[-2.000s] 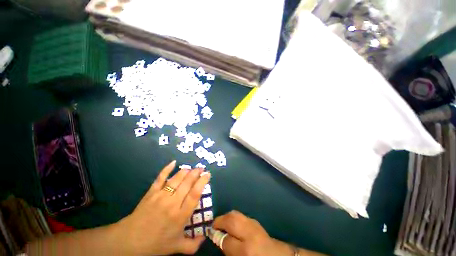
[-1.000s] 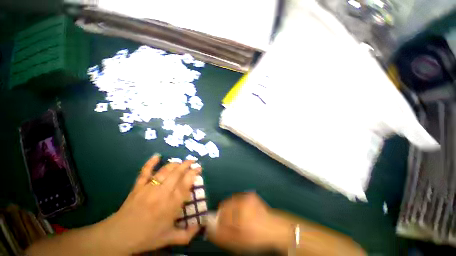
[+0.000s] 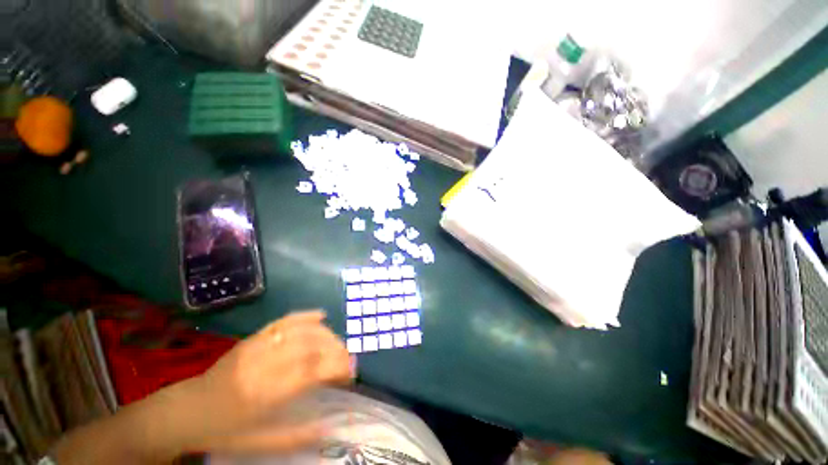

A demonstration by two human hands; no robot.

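Note:
The palm-sized board panel (image 3: 384, 308), a grid of white squares with dark lines, lies flat on the dark green tabletop, fully uncovered. A loose pile of small white square pieces (image 3: 356, 173) lies just behind it, with stray ones reaching near its back edge. My left hand (image 3: 286, 363) is blurred, left of and in front of the panel, apart from it; whether its fingers hold anything cannot be told. A skin-toned patch, perhaps my right hand or arm (image 3: 560, 454), is cut off by the bottom edge; its fingers do not show.
A lit smartphone (image 3: 218, 238) lies left of the pile. A green stack (image 3: 238, 109) and white-topped boards (image 3: 454, 64) stand behind. A white packet (image 3: 563, 213) lies right, beside grey-brown stacked sheets (image 3: 740, 336). A white oval case (image 3: 113, 95) and orange fruit (image 3: 44, 125) lie back left.
My left hand has come off the panel, toward the left and front. My right hand has left the panel's front right corner. The view has shifted, showing more of the bench's left.

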